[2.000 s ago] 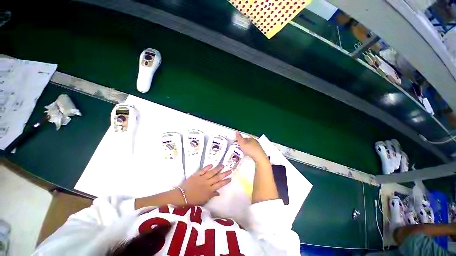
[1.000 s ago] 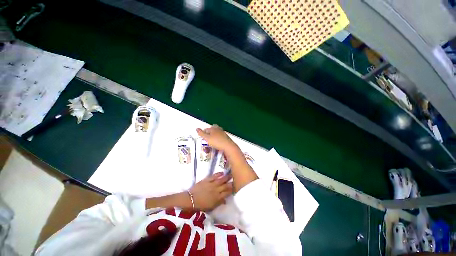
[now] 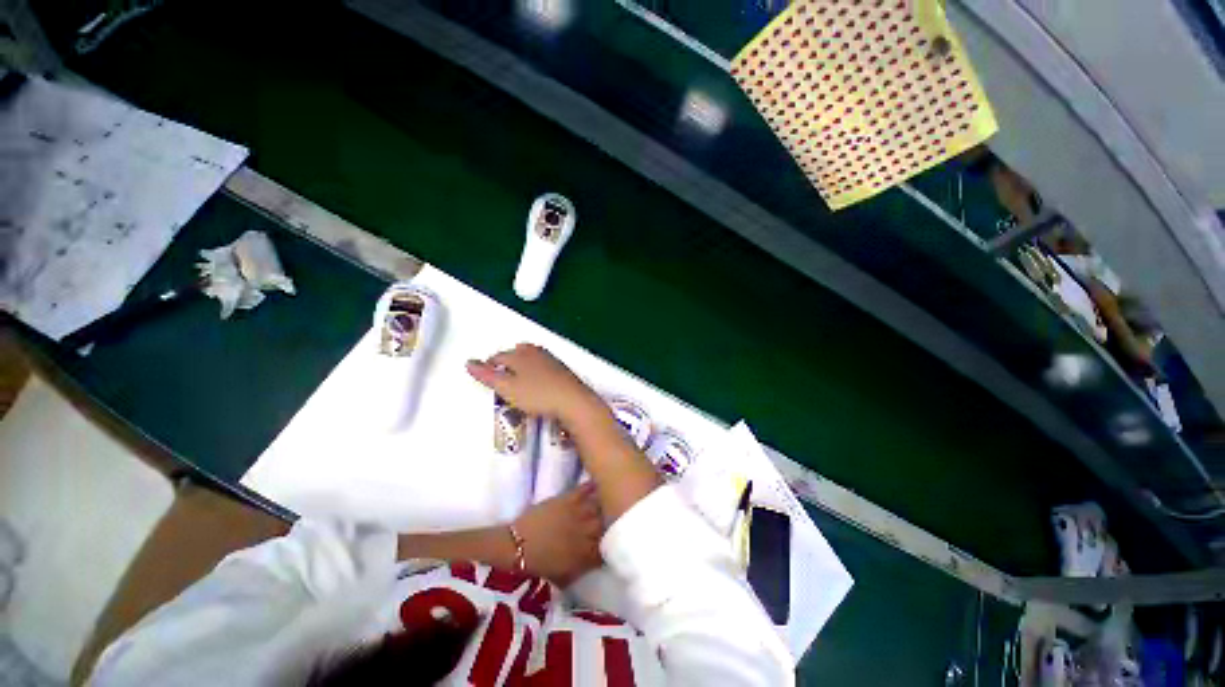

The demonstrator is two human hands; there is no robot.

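Observation:
Several white handheld devices lie in a row on the white work sheet [image 3: 336, 450]. The leftmost of the row [image 3: 513, 470] has its wide head partly under my right hand [image 3: 527, 381], whose fingers point left across its top edge. My left hand [image 3: 559, 534], below a bracelet, rests at the narrow ends of the row and is partly hidden by my right forearm, so its grip is unclear. That forearm also covers the middle devices. Two heads [image 3: 672, 454] show right of it. Another device [image 3: 403, 336] lies apart at the sheet's upper left.
A device [image 3: 544, 242] lies on the dark green conveyor [image 3: 699, 309]. A black phone [image 3: 768, 564] and a thin dark stick lie at right. A crumpled off-white cloth [image 3: 246, 273], black tool and printed sheet [image 3: 108, 201] are at left. A yellow sticker sheet [image 3: 873, 101] hangs above the belt.
My right hand has moved left along the row, from the rightmost device to the leftmost. The view has shifted, and the belt device appears farther right. My left hand stays at the lower ends.

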